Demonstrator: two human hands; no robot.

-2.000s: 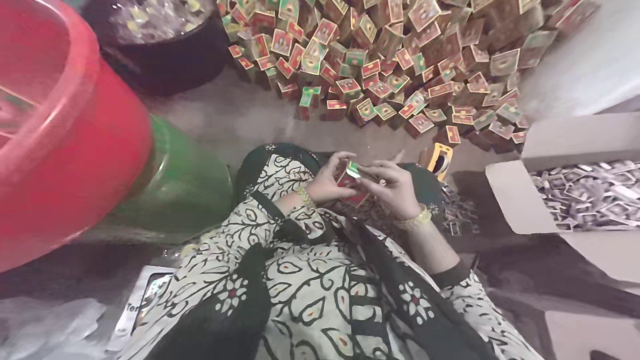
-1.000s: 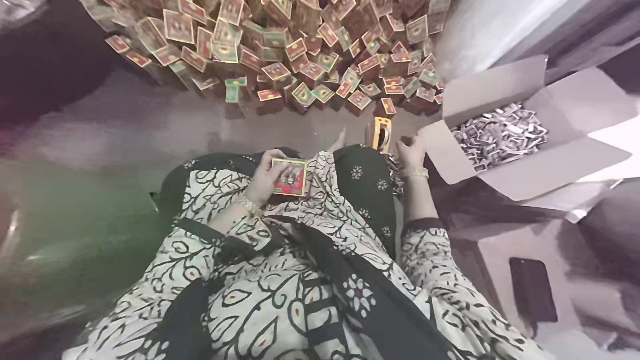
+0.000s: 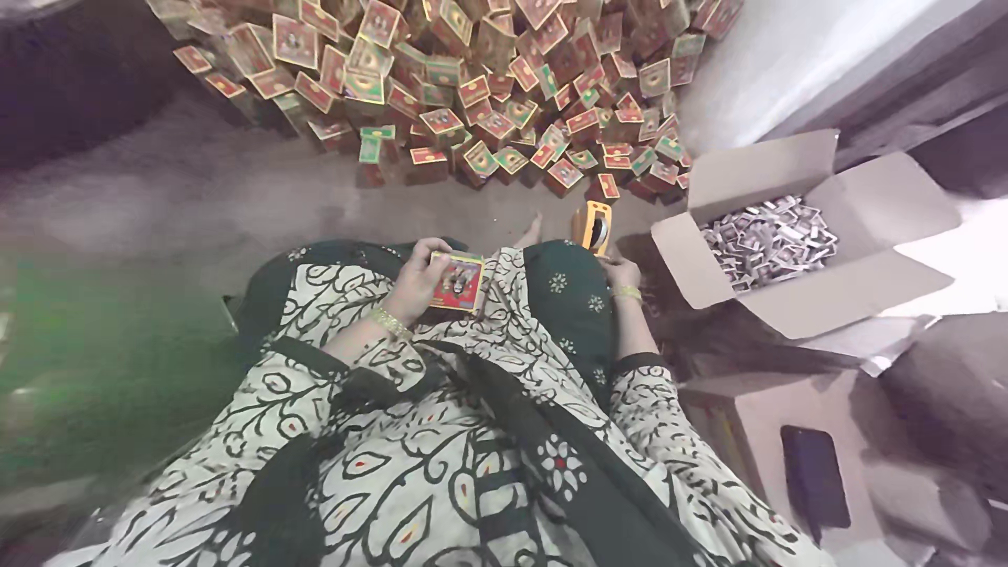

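My left hand (image 3: pixel 419 282) grips a small red printed box (image 3: pixel 457 282) with a yellow border above my lap, thumb on its top face. Beside my right knee, my right hand (image 3: pixel 622 273) reaches down at the near end of a yellow tape dispenser (image 3: pixel 596 228), which stands on the floor. The fingertips of that hand are partly hidden, so whether they grip the dispenser does not show.
Many red and green printed boxes (image 3: pixel 441 121) are heaped on the floor ahead. At the right, an open cardboard carton (image 3: pixel 846 295) holds many small pieces (image 3: pixel 776 240). Nearer me, a dark phone (image 3: pixel 817 476) lies on another cardboard box (image 3: pixel 760 409).
Two seconds ago both hands were together over my lap at a small green and white item. Since then my right hand has moved out beside my right knee. The view has shifted to the right.
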